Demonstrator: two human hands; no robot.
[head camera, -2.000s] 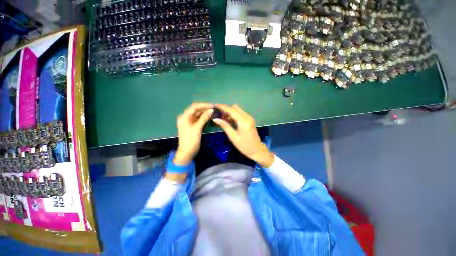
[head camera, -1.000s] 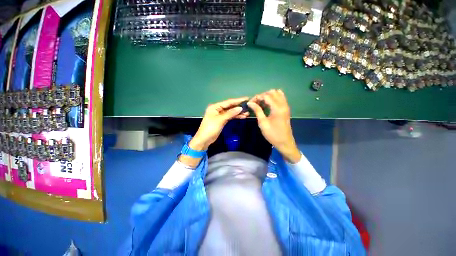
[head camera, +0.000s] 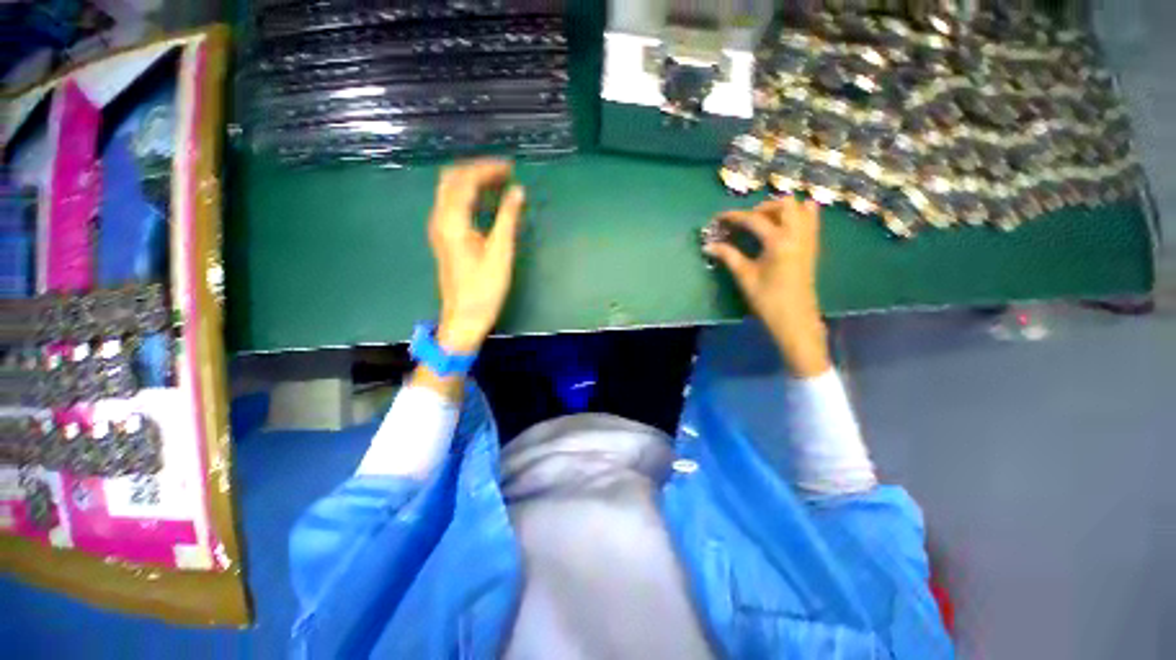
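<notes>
My right hand (head camera: 778, 271) is over the green mat (head camera: 606, 277), right of centre, with thumb and index finger pinched on a small silver-and-dark piece (head camera: 713, 237), low at or just above the mat. My left hand (head camera: 472, 252) is further left over the mat, below the clear blister tray (head camera: 413, 110), its thumb and fingers curved around a dark gap. Blur hides whether a small black part is in it. The two hands are well apart.
A silver-white box with a dark mechanism (head camera: 690, 84) stands at the back middle. Dense rows of circuit board modules (head camera: 941, 123) lie at the back right. A printed carton (head camera: 123, 516) at the left bears more module rows.
My hands were together around a small black part; they have moved apart, left hand leftward and forward, right hand rightward to the small loose piece on the mat. The camera view has shifted too.
</notes>
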